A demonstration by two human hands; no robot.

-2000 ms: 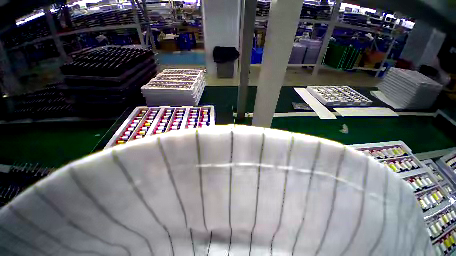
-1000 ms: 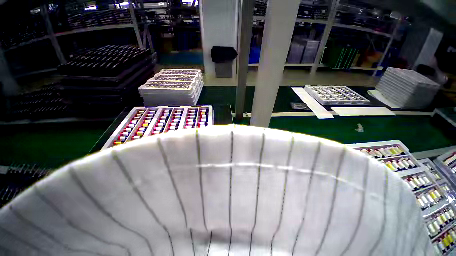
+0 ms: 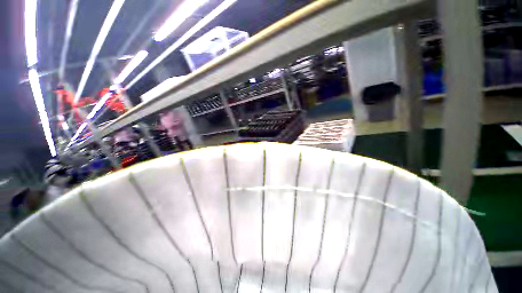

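Observation:
Neither of my hands is in view; the striped cap brim [image 3: 263,223] covers the lower picture. A stack of filled white trays [image 3: 327,134] shows just above the brim, right of centre, its top in pale rows. Left of it stands a stack of black trays [image 3: 271,126] with a knobbly top. The brim hides the lower parts of both stacks. No single tubes can be made out.
The green bench top [image 3: 380,150] lies right of the stacks. A pale metal upright [image 3: 462,97] and a slanting overhead shelf edge [image 3: 257,56] cross the view. A clear box [image 3: 214,46] sits on the shelf. A person in pink [image 3: 171,125] stands far back left, blurred.
The view has swung left and up and is tilted. The stacks and upright now appear further right. The near tube trays and right-hand trays have left the picture; ceiling lights and the overhead shelf now show.

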